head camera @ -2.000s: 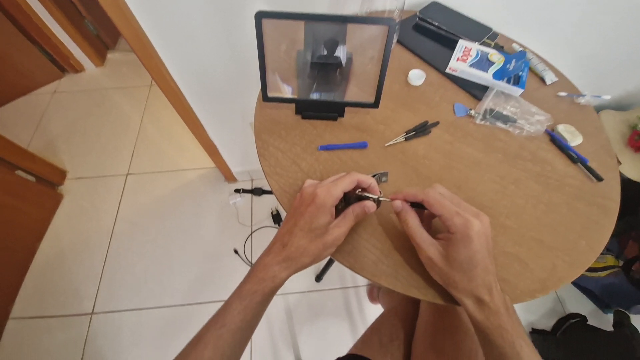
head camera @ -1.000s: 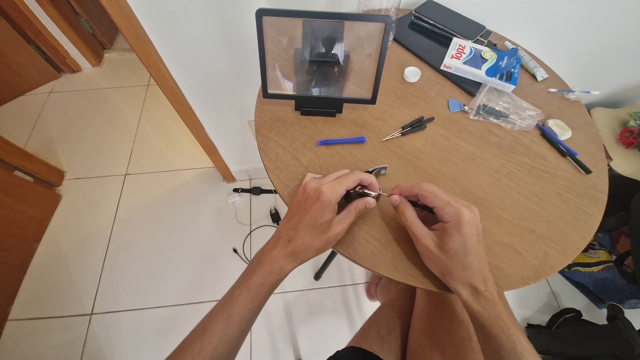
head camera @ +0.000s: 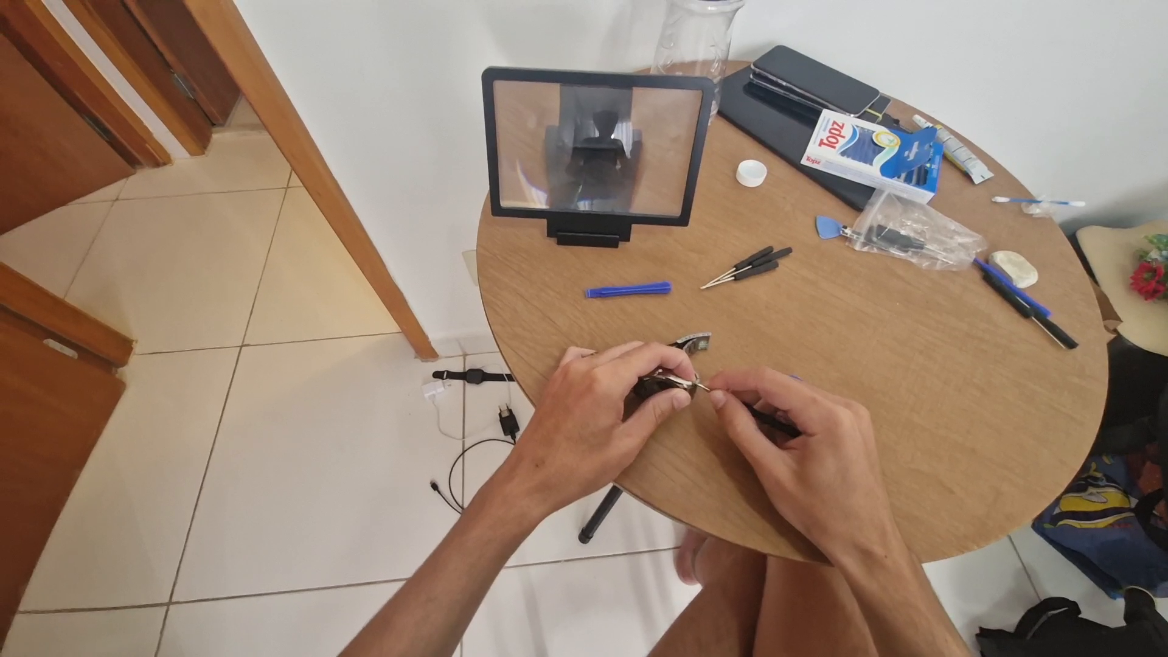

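Note:
My left hand (head camera: 607, 411) is closed around a wristwatch (head camera: 671, 381) with a dark and shiny metal case, near the front left edge of the table; part of its band shows beyond the fingers. In my right hand (head camera: 803, 438) is a small black-handled screwdriver (head camera: 771, 420), its thin metal tip touching or very near the watch's side. The fingers hide much of the watch. Beyond the hands lie a blue plastic pry tool (head camera: 628, 289) and several small black-handled screwdrivers (head camera: 750, 265).
A framed screen magnifier (head camera: 598, 151) stands at the back left of the round wooden table (head camera: 876, 365). Phones (head camera: 812, 78), a cotton swab box (head camera: 871, 153), a white cap (head camera: 751, 172), a plastic bag (head camera: 912, 233) and pens or tools (head camera: 1027, 301) lie behind and right. Cables (head camera: 474, 447) are on the floor.

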